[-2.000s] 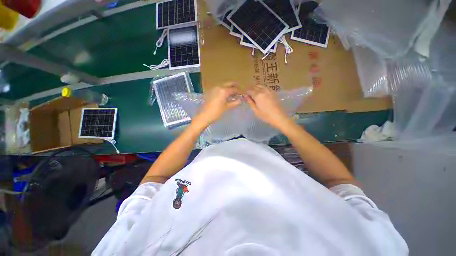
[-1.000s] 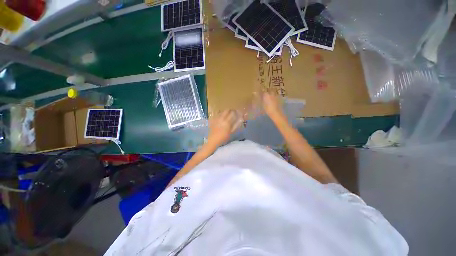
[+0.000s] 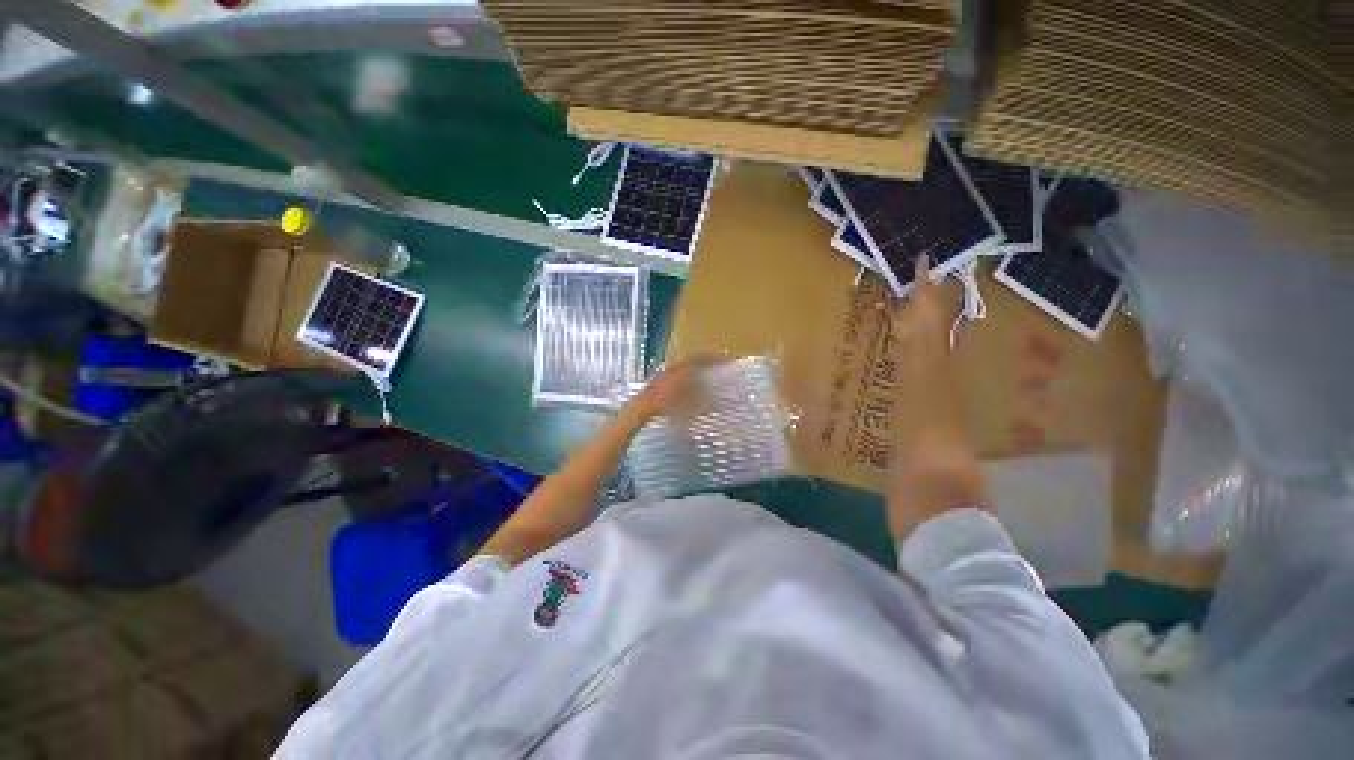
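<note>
My left hand (image 3: 685, 389) holds a clear ribbed air-column bag (image 3: 716, 434) by its upper edge, low over the front of the cardboard sheet (image 3: 814, 356). My right hand (image 3: 927, 305) reaches to the lower corner of the top solar panel (image 3: 909, 217) in a fanned pile. Its fingertips meet that corner; whether they grip it is too blurred to tell. White cables hang beside the pile. A bagged panel (image 3: 588, 334) lies left of my left hand on the green bench.
One panel (image 3: 659, 199) lies behind the bagged one; another (image 3: 361, 318) leans at the small carton (image 3: 217, 293). Flattened cartons (image 3: 743, 74) overhang the back. Cloudy bags (image 3: 1233, 312) are heaped right. A fan (image 3: 193, 478) stands front left.
The view has shifted and flattened cartons now show above. My right hand has left the bag area and reached forward to the panel pile. My left hand keeps the bag, now spread flatter.
</note>
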